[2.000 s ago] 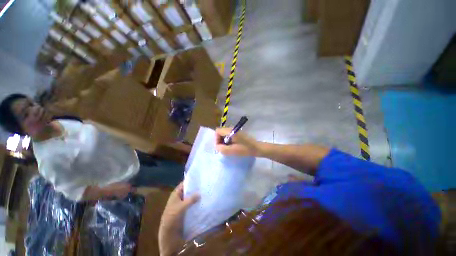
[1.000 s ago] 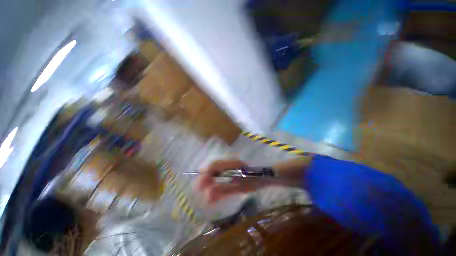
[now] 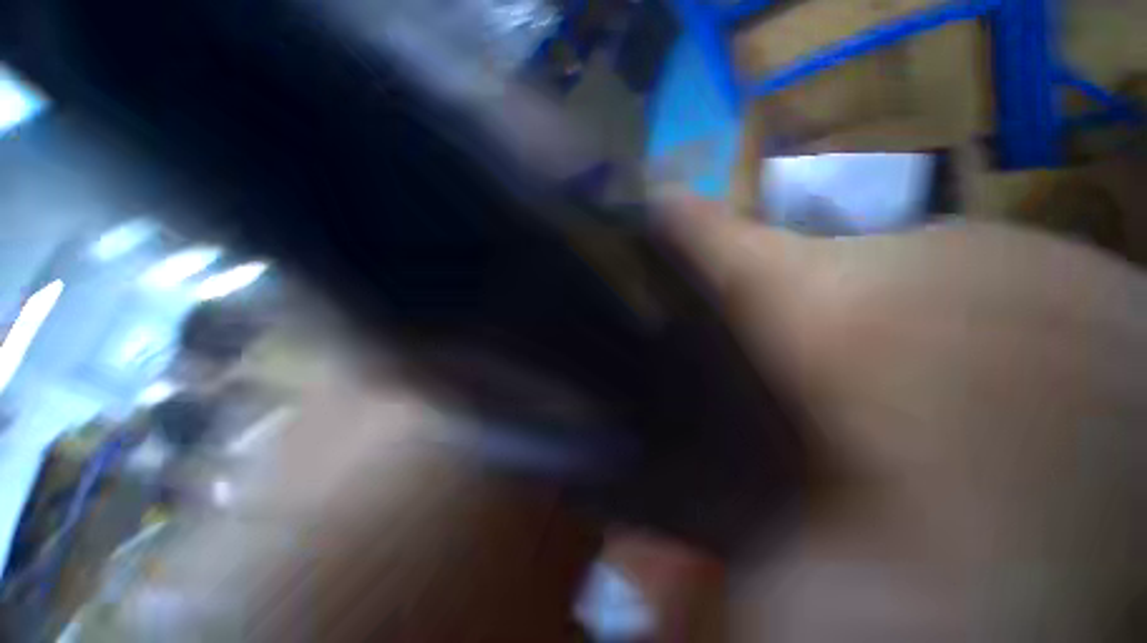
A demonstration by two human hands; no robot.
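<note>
My right hand (image 3: 956, 402) is very close to the camera, large and badly blurred, and fills the right and lower part of the view. A thick dark shape, which looks like the pen (image 3: 503, 264), runs from the upper left down to the middle against the hand, with a paler band low on it. Blurred skin-coloured shapes at the lower left look like fingers of the same hand. My left hand cannot be made out. The paper sheets held earlier cannot be made out either.
A blue metal frame (image 3: 1025, 82) stands at the upper right with brown cartons (image 3: 868, 94) behind it. A white rectangle (image 3: 845, 191) shows below them. A light-blue surface (image 3: 692, 113) is at the top middle. Blurred goods and ceiling lights are on the left.
My right hand has come up close to the camera with the dark pen. The view has swung right. The other person, my left hand and the papers have left the view.
</note>
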